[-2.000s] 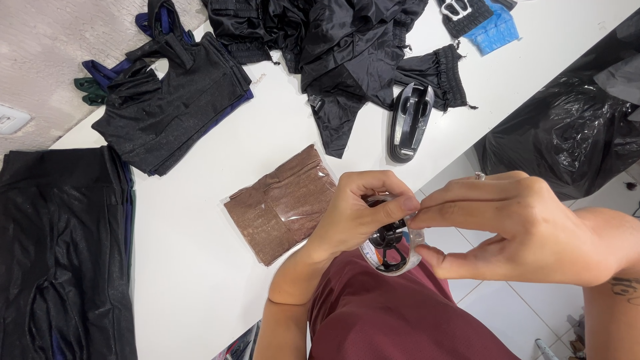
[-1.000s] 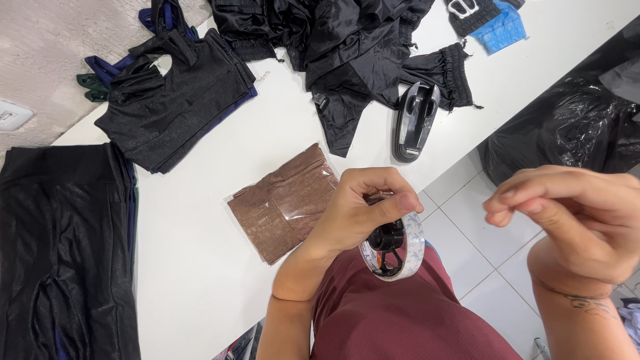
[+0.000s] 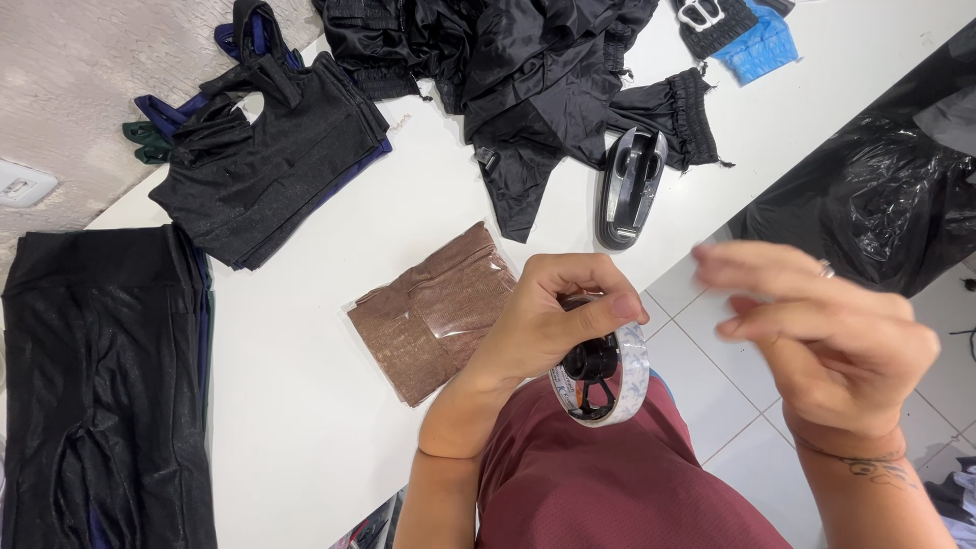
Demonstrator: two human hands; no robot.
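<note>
A roll of clear tape (image 3: 633,374) on a black plastic core is pinched in my left hand (image 3: 572,320), over my lap at the table's front edge. My right hand (image 3: 816,328) is raised to the right of the roll, apart from it; its fingers are blurred and loosely bent, and I see nothing in them. Left of my left hand, a folded brown garment in a clear plastic bag (image 3: 427,313) lies on the white table (image 3: 305,366). Beyond my hands stands a black and grey tape dispenser base (image 3: 629,191) with no roll in it.
Black leggings (image 3: 107,381) are stacked at the left, and dark tops (image 3: 267,160) lie behind them. Shiny black garments (image 3: 534,84) are heaped at the back. Black and blue textured pieces (image 3: 755,46) lie back right. A black plastic bag (image 3: 869,191) is beyond the table's right edge.
Two seconds ago both my hands were together at the tape roll. My right hand has since moved away to the right, while my left hand still holds the roll.
</note>
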